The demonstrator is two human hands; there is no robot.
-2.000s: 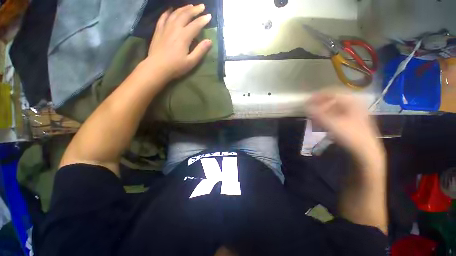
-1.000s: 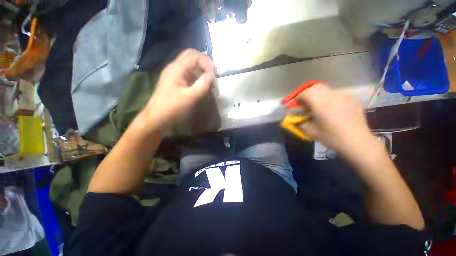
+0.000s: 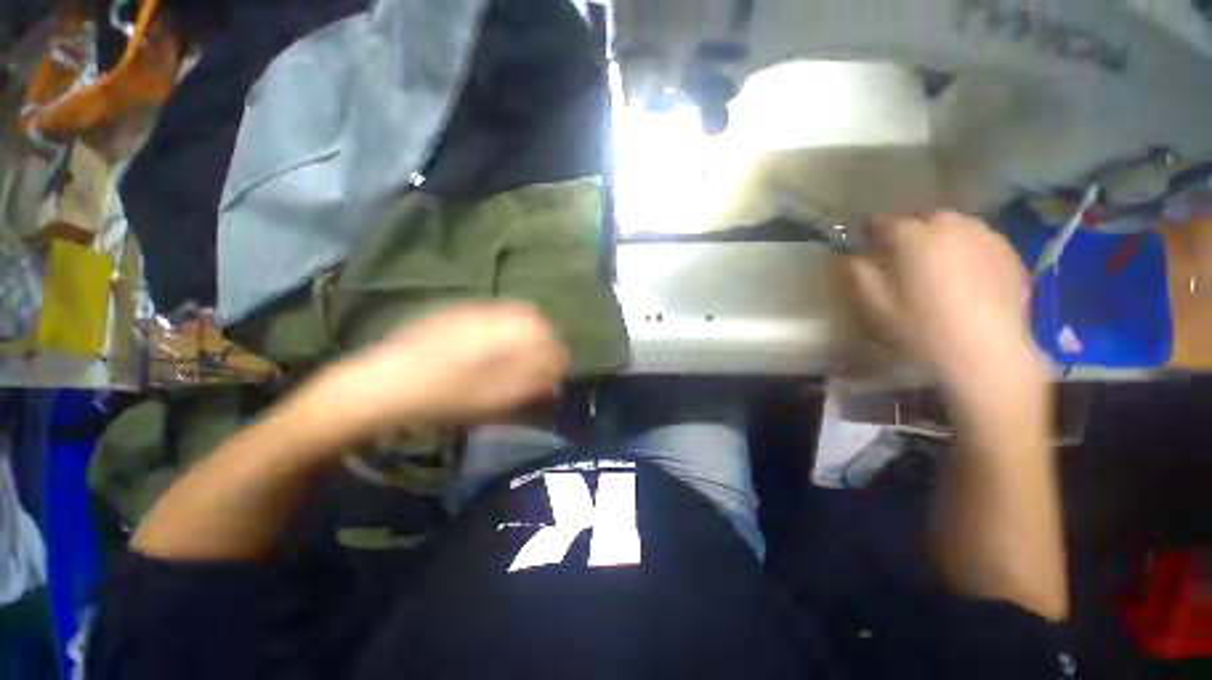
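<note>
The olive green panel (image 3: pixel 552 272) lies at the table's front edge, joined or next to the black fabric (image 3: pixel 525 113). The grey panel (image 3: pixel 286 160) lies over black at the left. My left hand (image 3: pixel 492 359) is blurred, fingers curled, over the front edge of the green panel; whether it holds anything cannot be seen. My right hand (image 3: pixel 950 286) is blurred, over the right of the machine bed, around the scissors. Only the scissors' blades (image 3: pixel 817 219) show, pointing up and left; the handles are hidden by the hand.
The sewing machine head (image 3: pixel 1063 80) crosses the top right, with bright glare (image 3: pixel 665 133) at the needle area. A blue tray (image 3: pixel 1103 299) with a whitish cord is at the right. An orange basket (image 3: pixel 100 86) and a yellow bin (image 3: pixel 73 299) are at the far left.
The right hand picked up the scissors, brought them toward the green panel, then moved back right with them. The left hand lifted off the fabric and moved down to the table edge.
</note>
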